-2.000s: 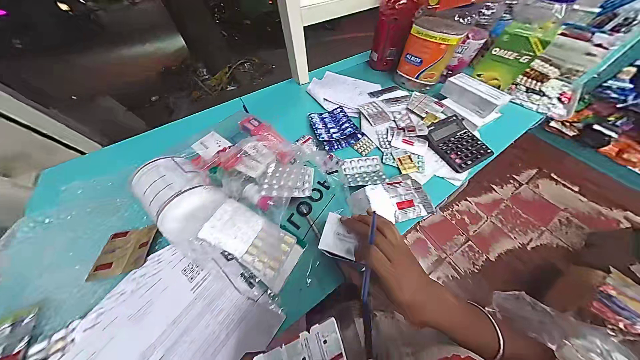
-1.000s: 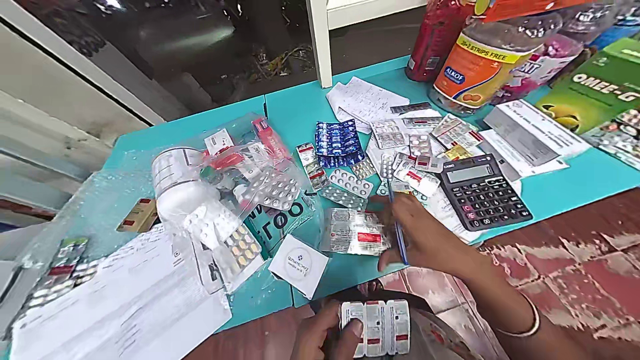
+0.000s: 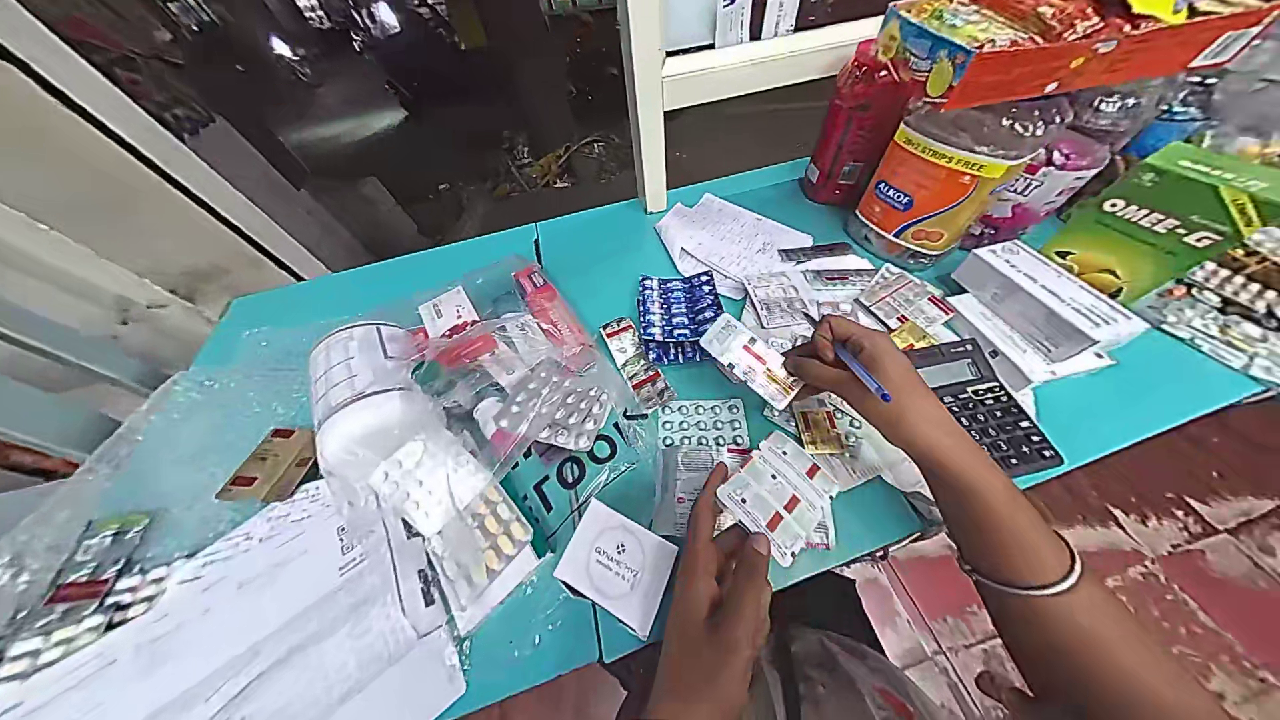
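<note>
My right hand [image 3: 860, 375] holds a white blister strip [image 3: 750, 360] by its lower right end, with a blue pen [image 3: 862, 373] tucked between the fingers. Below it, my left hand [image 3: 722, 570] has its thumb and fingers at several white foil strips with red marks [image 3: 780, 495]; whether it grips them or only touches them is unclear. Blue blister strips [image 3: 678, 312] lie left of the right hand's strip. A silver blister pack of round tablets [image 3: 702, 424] lies between the hands and the clear plastic bag. A black calculator [image 3: 990, 405] is beside my right forearm.
A clear bag with a white jar [image 3: 360, 375] and blister packs covers the left side, near large papers [image 3: 260, 610]. A square white card [image 3: 616, 568] lies at the front edge. Jars [image 3: 935, 190], a red bottle [image 3: 855, 130] and a green box [image 3: 1160, 225] stand at the back right.
My left hand has moved up from the front edge to the strips on the table. My right hand has lifted a white strip near the blue ones. The view has shifted.
</note>
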